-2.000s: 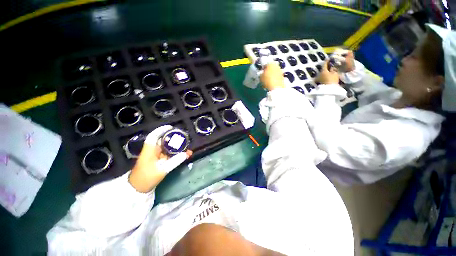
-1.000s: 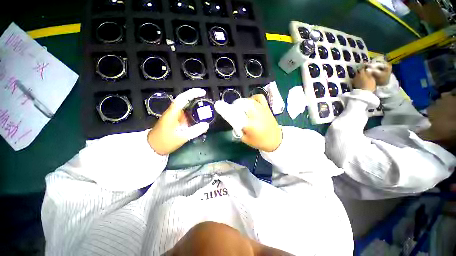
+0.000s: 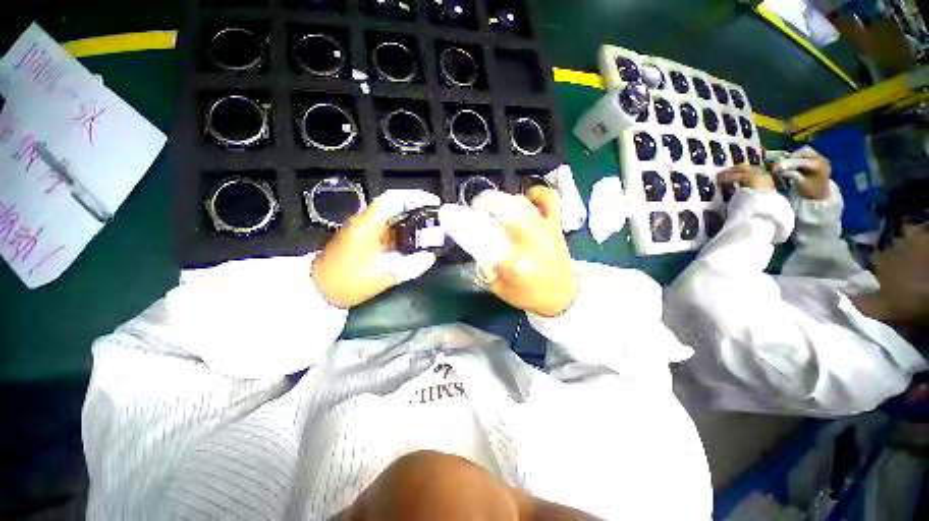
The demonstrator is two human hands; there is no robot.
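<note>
My left hand [image 3: 359,254], with white covers on thumb and fingertips, grips a round black smartwatch body [image 3: 418,234] by its rim above the near edge of the black foam tray [image 3: 189,153]. A white reflection or patch shows on the watch face. My right hand [image 3: 530,252] holds a white wiping cloth [image 3: 475,236] against the right side of the watch; its fingertips are partly hidden by the cloth. Other watch bodies sit face up in the tray's square pockets. One pocket at the upper right holds no watch.
A paper with pink-red writing [image 3: 117,127] and a silver pen [image 3: 76,183] lie left. White wipes [image 3: 608,209] lie right of the tray. A white foam tray [image 3: 641,193] with round dark parts and a bottle [image 3: 599,122] are before a person [image 3: 784,326] at the right.
My right hand came in from the right, bringing the cloth to the watch. Since the last earlier frame, the watch has tilted slightly. The view has shifted closer over the tray.
</note>
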